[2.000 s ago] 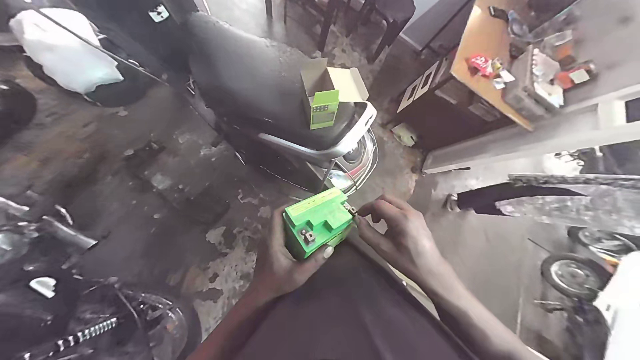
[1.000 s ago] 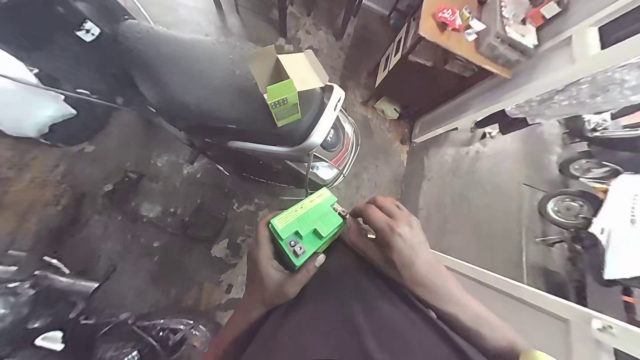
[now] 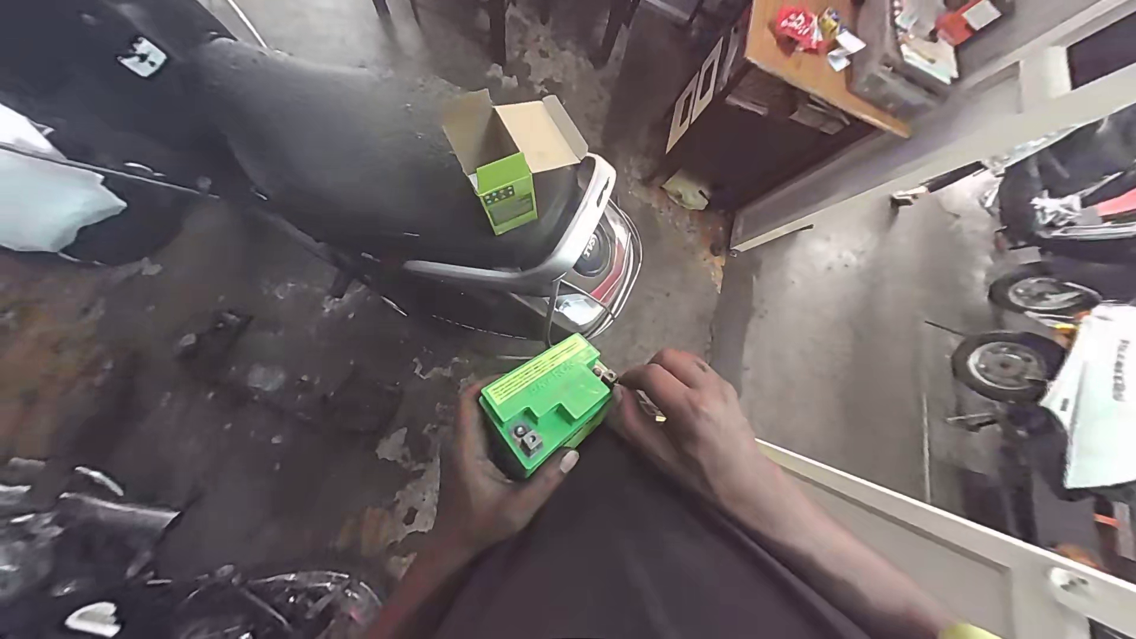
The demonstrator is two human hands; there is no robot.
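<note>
My left hand (image 3: pixel 497 488) grips a green motorcycle battery (image 3: pixel 555 399) from its left and lower side, the thumb along the near edge. A metal terminal (image 3: pixel 526 438) shows at the battery's near left corner. Another terminal (image 3: pixel 604 374) is at its right end, where the fingertips of my right hand (image 3: pixel 688 413) are. A small brassy metal piece (image 3: pixel 655 410) shows between the fingers of that hand; its exact kind is unclear. An open green cardboard box (image 3: pixel 508 193) stands on the scooter's black seat (image 3: pixel 355 160), beyond the battery.
The scooter's silver grab rail (image 3: pixel 532 277) curves around the seat's rear. Parts of a motorcycle (image 3: pixel 98 550) lie at lower left. A wooden-topped desk (image 3: pixel 825 71) with a crate (image 3: pixel 901 49) is at upper right. A white frame edge (image 3: pixel 896 510) runs along the right, with parked two-wheelers beyond.
The view has shifted to the right since two seconds ago. My left hand keeps its hold on the battery, and my right hand stays at the battery's right terminal.
</note>
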